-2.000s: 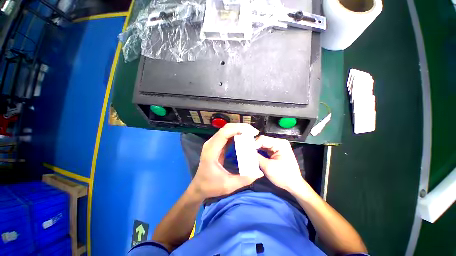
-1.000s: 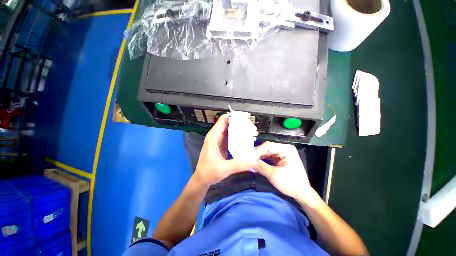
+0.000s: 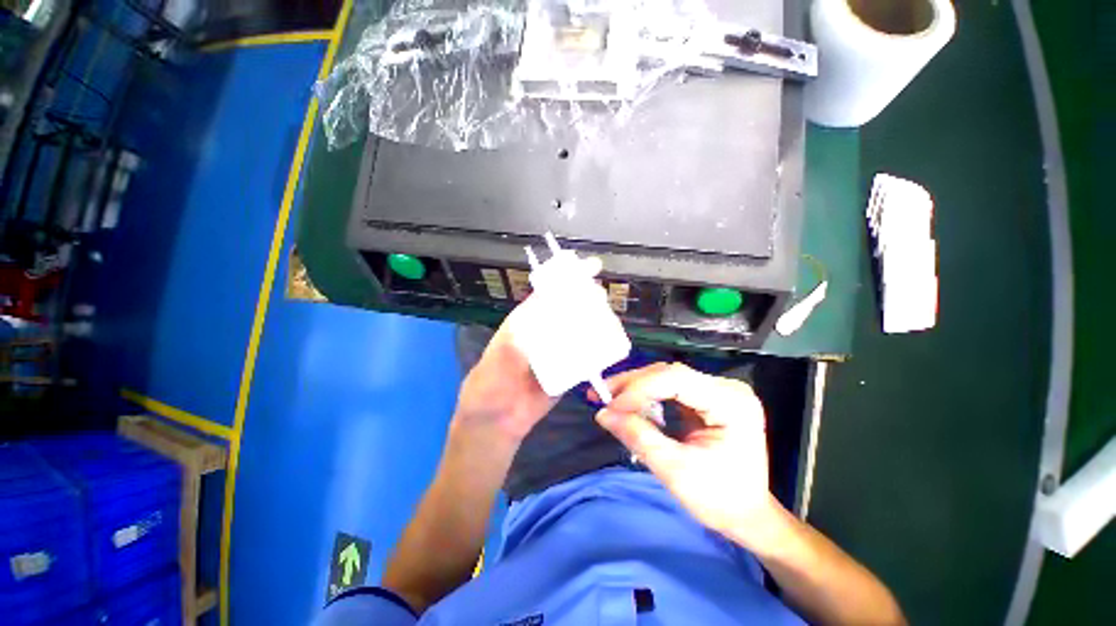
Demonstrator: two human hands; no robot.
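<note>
A white power adapter (image 3: 569,328) with two prongs pointing up and away from me is in front of the dark welder base (image 3: 490,202). My left hand (image 3: 499,389) holds the adapter body from below and the left side. My right hand (image 3: 691,428) pinches the white cable (image 3: 601,389) where it leaves the adapter's near end. Most of the cord past my right fingers is hidden.
Green buttons sit at the base's left (image 3: 405,265) and right (image 3: 718,301) front corners. Clear plastic film (image 3: 428,92) surrounds the pale fixture (image 3: 575,73). A white roll (image 3: 871,61) and stacked white parts (image 3: 906,263) stand to the right. Blue stacked boxes (image 3: 92,514) are at lower left.
The adapter has turned, so its broad face and both prongs now show. My left hand has moved lower and under it. My right fingers now hold the cable at its near end.
</note>
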